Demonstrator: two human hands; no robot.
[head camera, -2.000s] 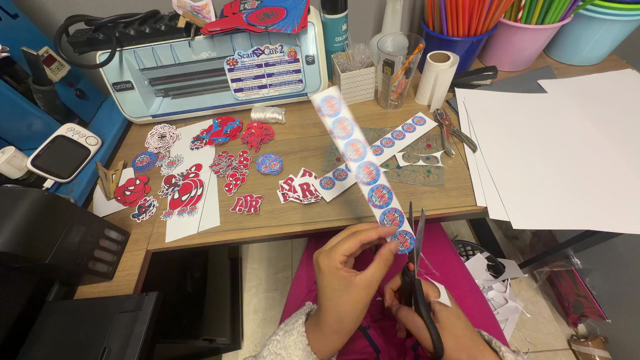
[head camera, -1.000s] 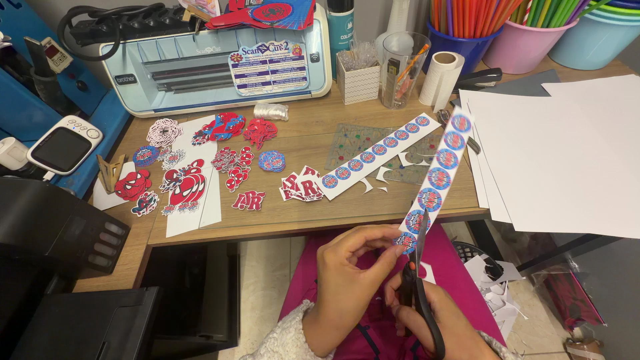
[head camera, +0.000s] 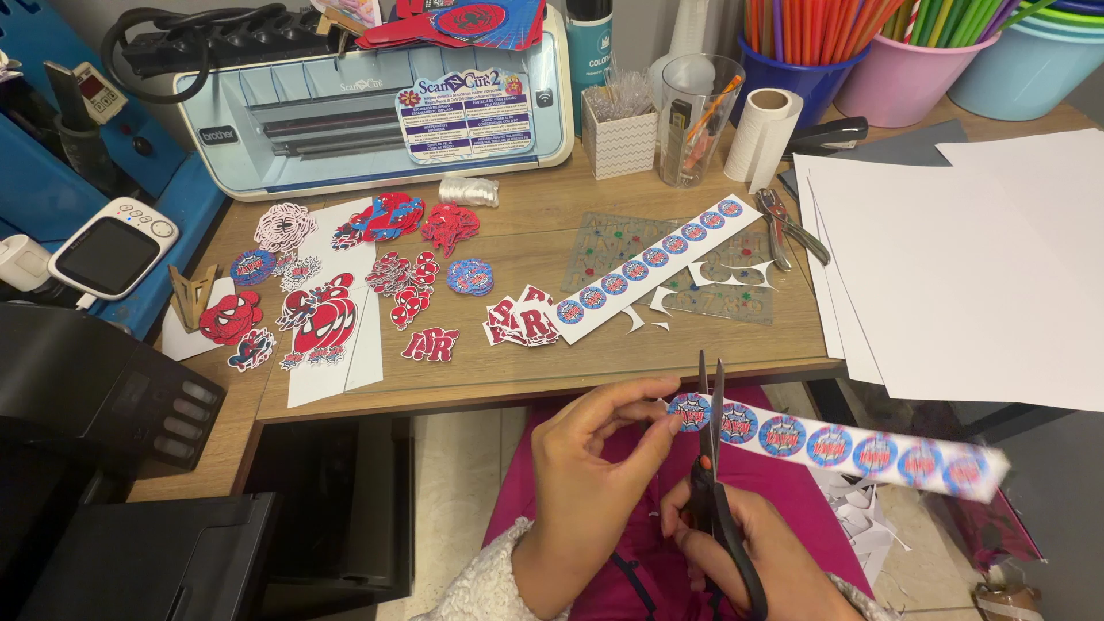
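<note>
Between thumb and fingertips, my left hand (head camera: 604, 474) pinches the end circle of a paper strip of printed round labels (head camera: 830, 447), which stretches away to the right. My right hand (head camera: 742, 535) grips black-handled scissors (head camera: 711, 431); their blades point up and cross the strip just right of the pinched circle, slightly apart at the tips. A second strip of round labels (head camera: 636, 271) lies diagonally on the desk, partly on a clear stencil sheet (head camera: 733, 304). White curved paper offcuts (head camera: 662, 299) lie beside it. Cut-out letters (head camera: 526, 319) touch its lower end.
Piles of red and blue cut-outs (head camera: 323, 319) cover the desk's left part. Behind stand a cutting machine (head camera: 345, 121), a glass (head camera: 697, 121), a white roll (head camera: 761, 134) and buckets of straws (head camera: 798, 78). Pliers (head camera: 789, 228) lie near white paper sheets (head camera: 966, 267). Paper scraps (head camera: 862, 517) are below the desk.
The held strip has swung down from upright over the desk to nearly level, pointing right. The scissors' blades have moved from the strip's lower end to beside the pinched circle.
</note>
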